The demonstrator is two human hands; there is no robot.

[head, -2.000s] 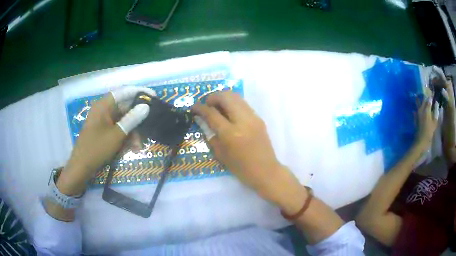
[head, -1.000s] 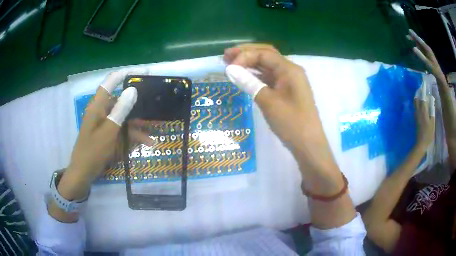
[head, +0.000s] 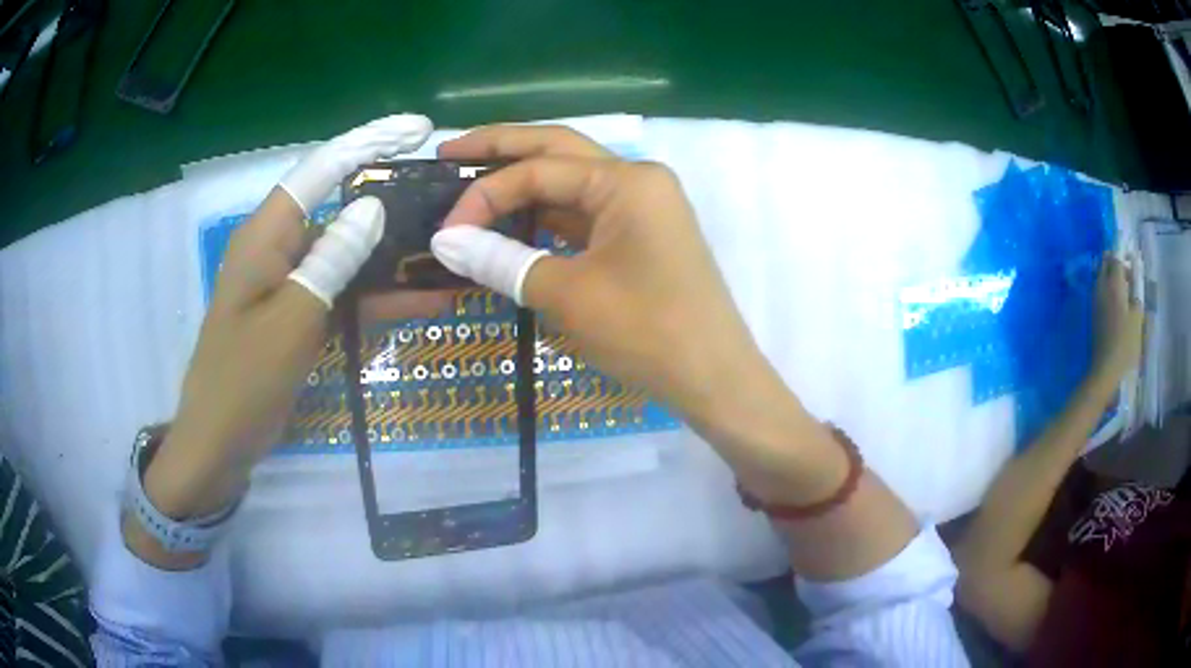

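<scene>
A black phone middle frame (head: 453,532) is held over the blue flex carrier sheet (head: 601,392), its solid plate at the top and its open window below. My left hand (head: 248,313) grips the frame's upper left side, with white finger cots on thumb and index finger. A small orange flex circuit (head: 415,266) shows on the black plate beside my right thumb. My right hand (head: 627,261) has its cotted thumb and bare index finger together at the flex over the plate. The fingertips hide part of the flex.
A green conveyor belt (head: 562,46) runs across the far side with black frames (head: 167,65) on it. A white sheet (head: 784,261) covers the bench. Blue film pieces (head: 1038,287) lie at the right, near another person's arm (head: 1071,418).
My right hand has moved from the far edge of the carrier sheet onto the frame's plate, where a flex now shows. The frame has shifted slightly right. The belt's frames have moved left.
</scene>
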